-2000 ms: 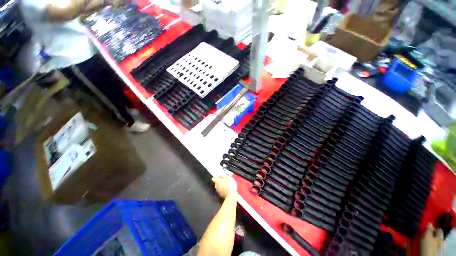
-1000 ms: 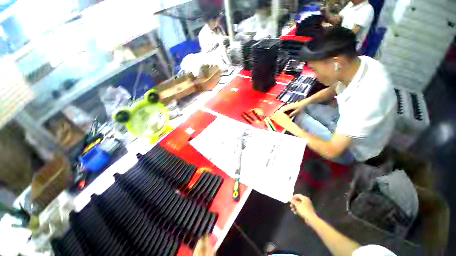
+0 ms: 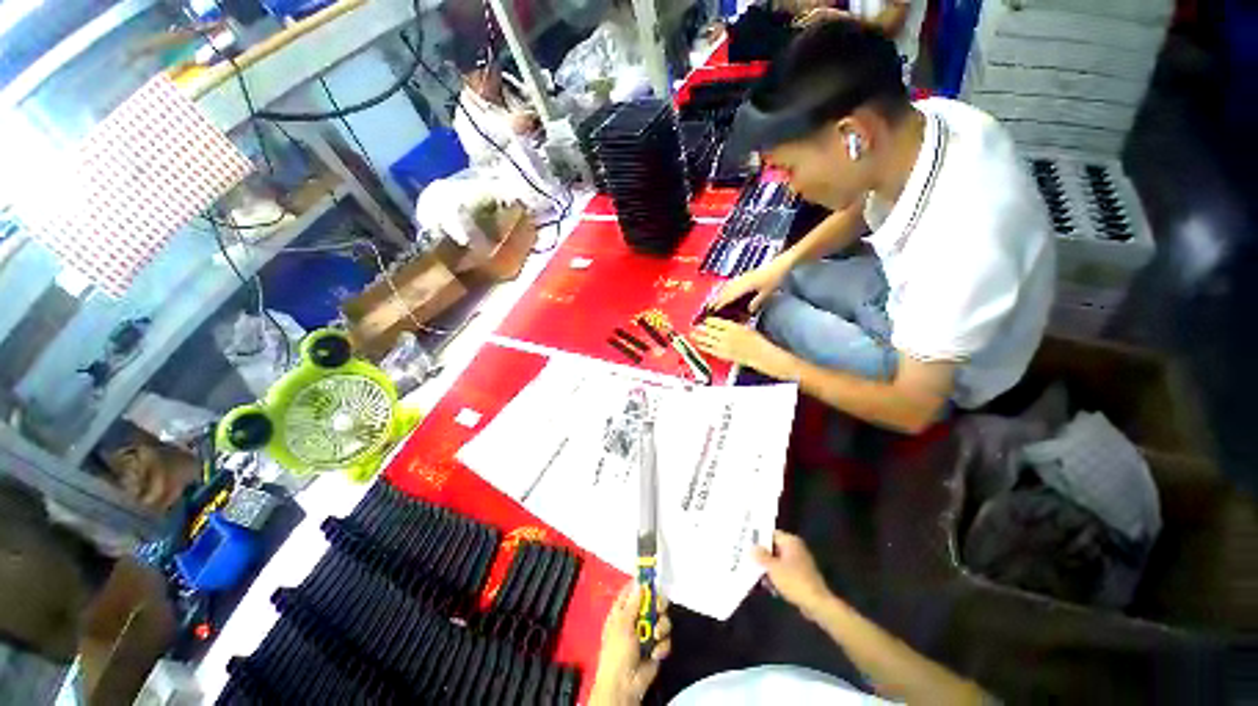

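A large white printed sheet (image 3: 717, 483) lies on the red table and juts over its near edge. My left hand (image 3: 628, 655) is at the table edge, its fingers round the yellow-and-black grip of a long slim hand tool (image 3: 647, 476). The tool's pale shaft lies across the sheet, pointing away from me. My right hand (image 3: 789, 568) pinches the sheet's near right edge. Black moulded handles (image 3: 400, 621) lie in dense rows at lower left, with a shorter group (image 3: 534, 593) beside them.
A person in a white shirt (image 3: 986, 262) sits at the table's right side, hands on the table. A lime green frog-shaped fan (image 3: 331, 414) and blue bin (image 3: 218, 555) stand at left. A black stack (image 3: 642, 179) stands farther back. A carton (image 3: 1145, 552) with grey cloth is at right.
The view has swung right from the rows to the sheet. My left hand has moved up onto the tool's grip. My right hand has closed on the sheet's edge.
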